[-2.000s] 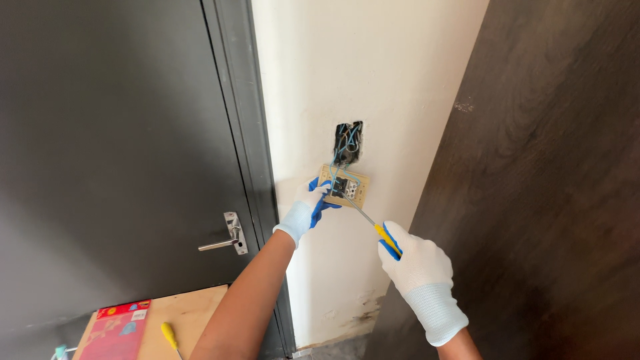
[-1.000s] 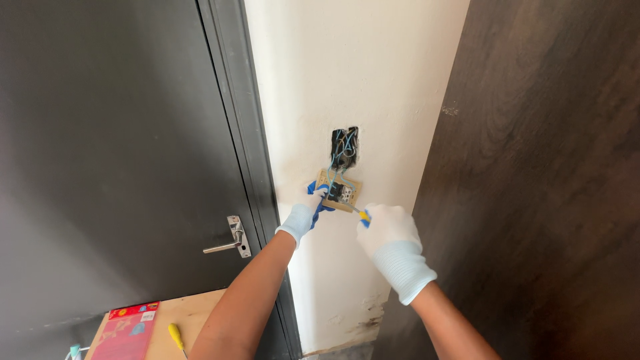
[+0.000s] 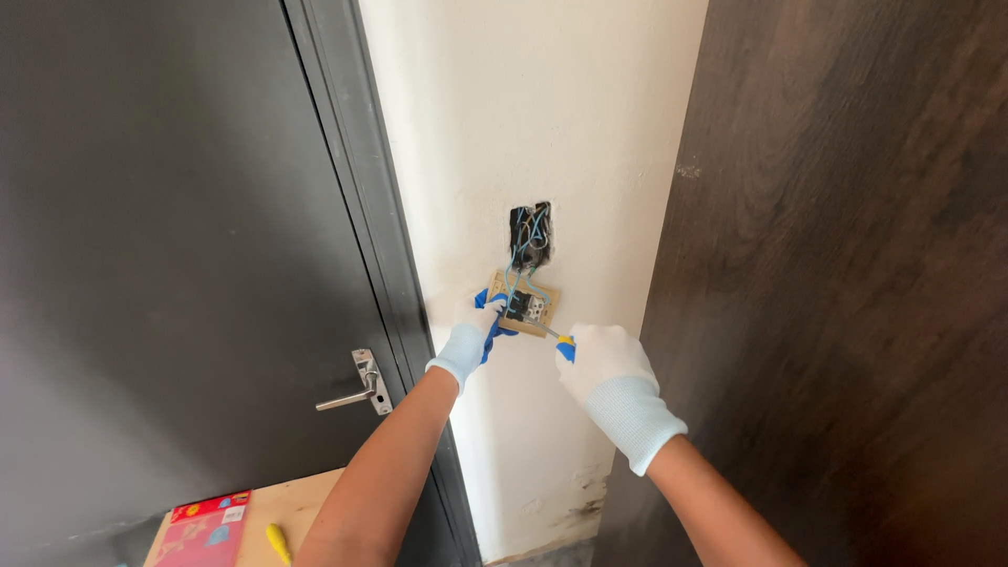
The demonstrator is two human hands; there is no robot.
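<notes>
My left hand (image 3: 482,323), in a white and blue work glove, grips the left side of a beige wall socket plate (image 3: 543,293), its back turned toward me. Blue wires (image 3: 510,272) run from the plate up into an open black wall box (image 3: 532,235) just above it. My right hand (image 3: 605,361), gloved alike, is closed around the yellow and blue handle of a screwdriver (image 3: 547,328). The screwdriver's shaft points up and left, and its tip meets the lower part of the socket's terminal block.
A dark grey door with a metal lever handle (image 3: 368,384) is on the left. A dark wood-grain panel (image 3: 819,236) stands on the right. At the lower left, a wooden board (image 3: 303,496) bears a red and pink package (image 3: 206,531) and a yellow-handled tool (image 3: 277,543).
My right hand and the screwdriver were lower and farther right two seconds ago, then came in closer to the plate. The left hand keeps its hold on the plate.
</notes>
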